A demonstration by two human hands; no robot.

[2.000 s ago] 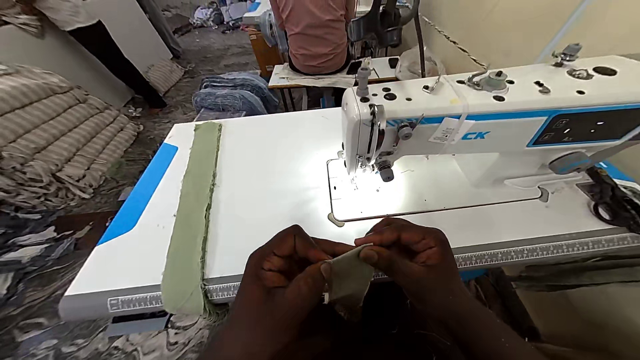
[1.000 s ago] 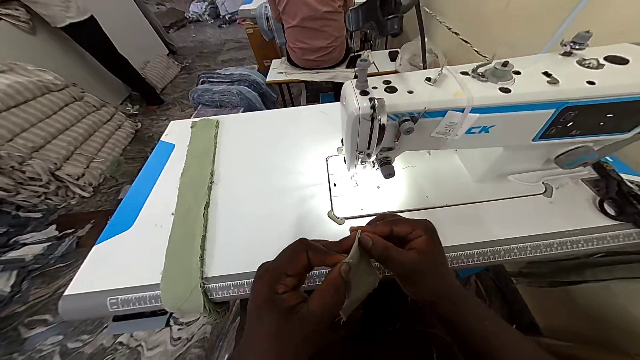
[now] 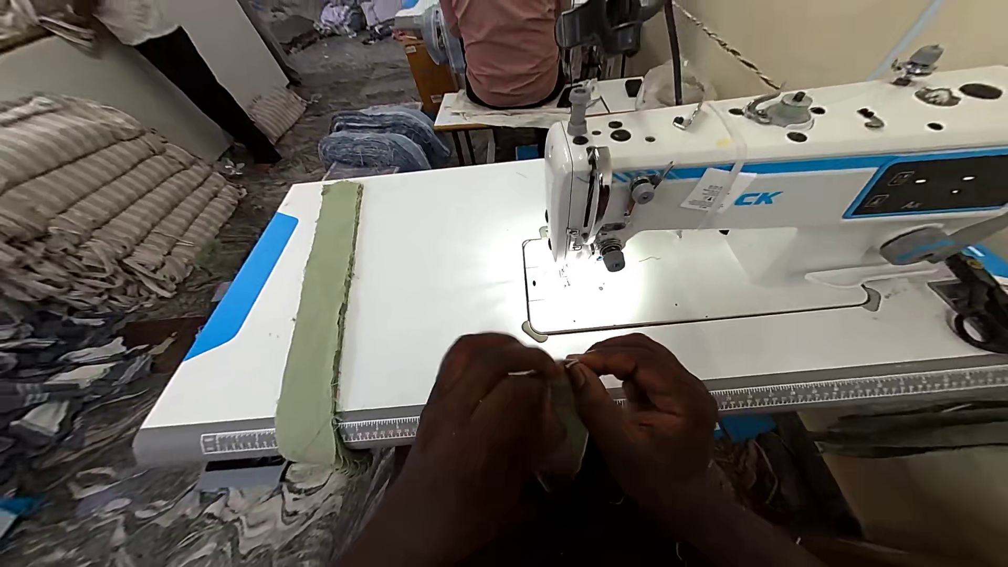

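Note:
My left hand [image 3: 492, 402] and my right hand [image 3: 650, 402] meet at the front edge of the sewing table, pinching the top of a small green fabric piece [image 3: 568, 429] between their fingertips. The cloth hangs below the fingers, partly hidden by the left hand. Beyond the hands stands a white industrial sewing machine [image 3: 661, 189], its lamp lighting the needle area. A long strip of green fabric [image 3: 319, 315] with frayed edges lies on the table's left part and hangs over the front edge.
The white tabletop [image 3: 425, 291] has a ruler strip [image 3: 827, 392] along its front. Striped fabric bundles [image 3: 94, 197] are piled at left, blue bundles [image 3: 378, 140] behind the table. A person [image 3: 508, 47] sits at the back; another [image 3: 189, 79] stands at back left. Scissors [image 3: 980, 315] lie at right.
The left hand has turned over the cloth, its back now covering more of it. The cloth, spread between the fingers two seconds ago, hangs narrower. The long strip has not moved.

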